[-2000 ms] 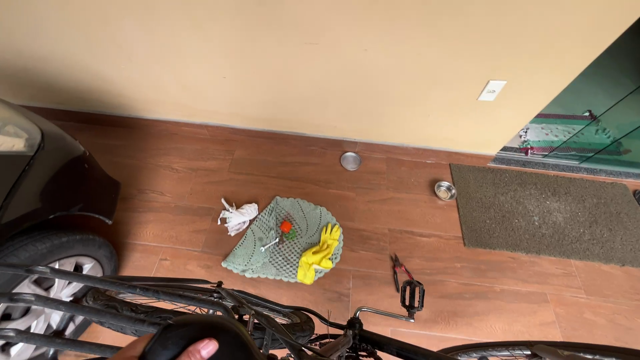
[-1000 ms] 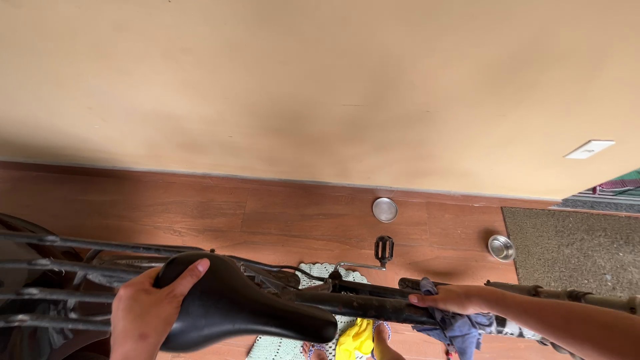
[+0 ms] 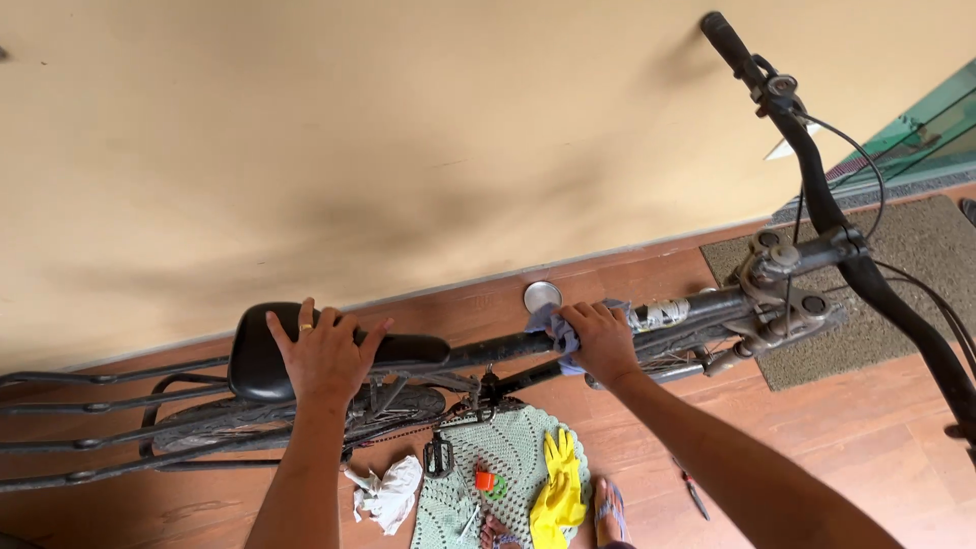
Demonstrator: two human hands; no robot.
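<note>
My left hand (image 3: pixel 328 351) rests palm down with spread fingers on the black saddle (image 3: pixel 263 354) of a bicycle; a ring shows on one finger. Farther right, my right hand (image 3: pixel 598 339) grips a bluish cloth (image 3: pixel 563 335) against the black top tube (image 3: pixel 499 349) of the frame. The handlebar (image 3: pixel 820 183) reaches from upper right to the right edge. Behind the saddle runs a rear rack of black metal bars (image 3: pixel 114 444), with the rear wheel (image 3: pixel 221 423) beneath it.
On the tiled floor lie a green crocheted mat (image 3: pixel 450 496), yellow rubber gloves (image 3: pixel 560 488), a crumpled white cloth or bag (image 3: pixel 389 492) and pliers (image 3: pixel 694 492). A metal bowl or lid (image 3: pixel 542 296) stands by the wall. A doormat (image 3: pixel 938 236) is at right. My sandalled feet show below.
The view has swung, bringing the handlebar into sight. Two seconds ago only one hand showed, at the saddle; a second ago the other hand held the cloth on the frame. The hand on the saddle now lies flatter.
</note>
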